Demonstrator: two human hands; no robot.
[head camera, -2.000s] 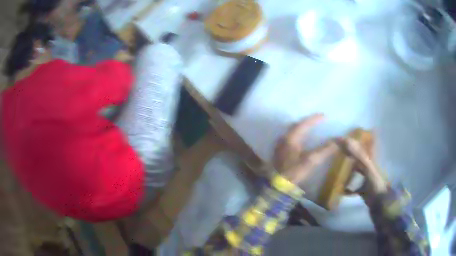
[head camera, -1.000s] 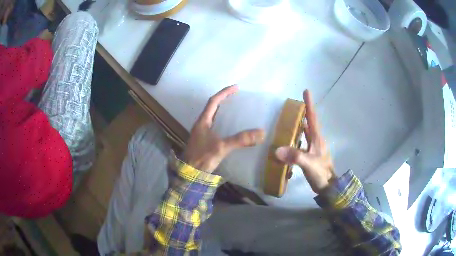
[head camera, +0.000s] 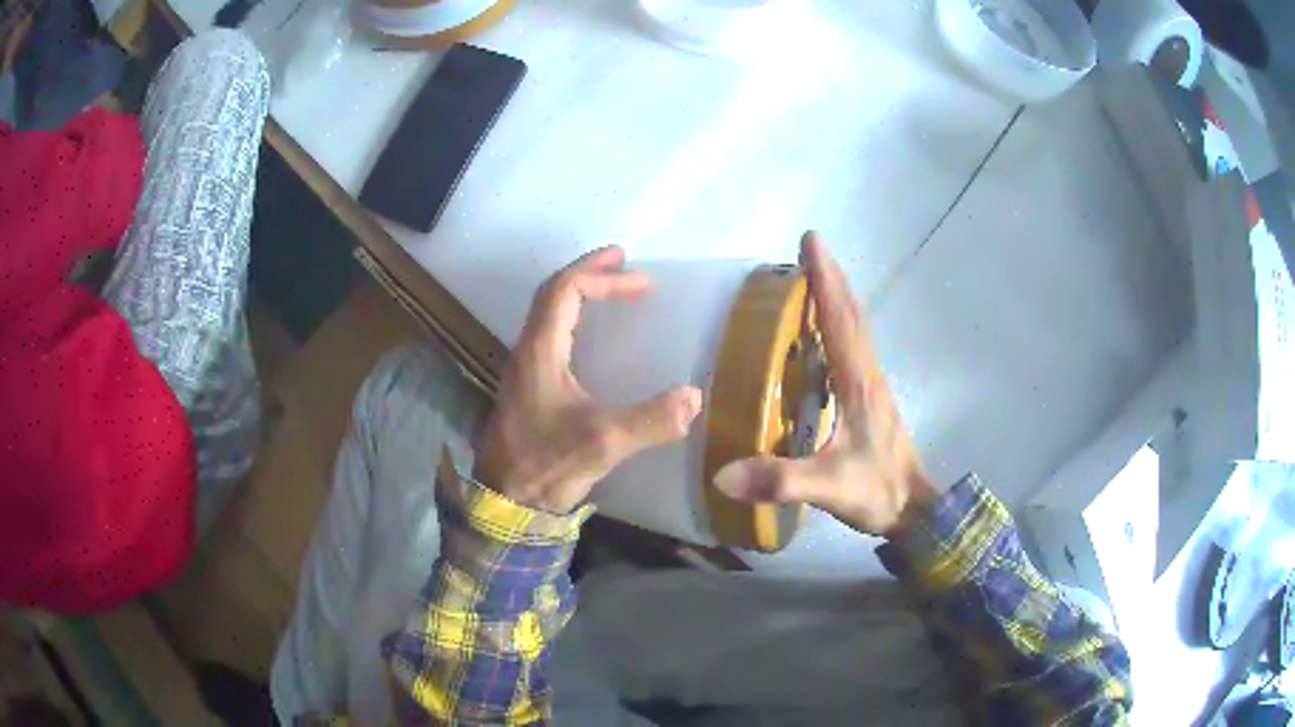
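A wood-look lid (head camera: 739, 405) stands on its edge near the front of the white table, its fitted inner face turned to the right. My right hand (head camera: 852, 440) holds it, with the thumb on the near rim and a finger along the far rim. The palm side covers part of the inner fittings. My left hand (head camera: 575, 405) is left of the lid, with fingers and thumb spread and curved. It does not visibly touch the lid, and I see nothing clear in it.
A black smartphone (head camera: 443, 138) lies near the table's wooden edge (head camera: 405, 291). A white bowl (head camera: 1015, 50) and a white roll-like part (head camera: 1148, 43) are at the back right. A long white tray (head camera: 1207, 284) lies right. A person in a red sleeve (head camera: 85, 412) sits left.
Since one second ago, my right hand has moved a little left and turned the lid so more of its inner face shows. My left hand has shifted slightly left and stays spread.
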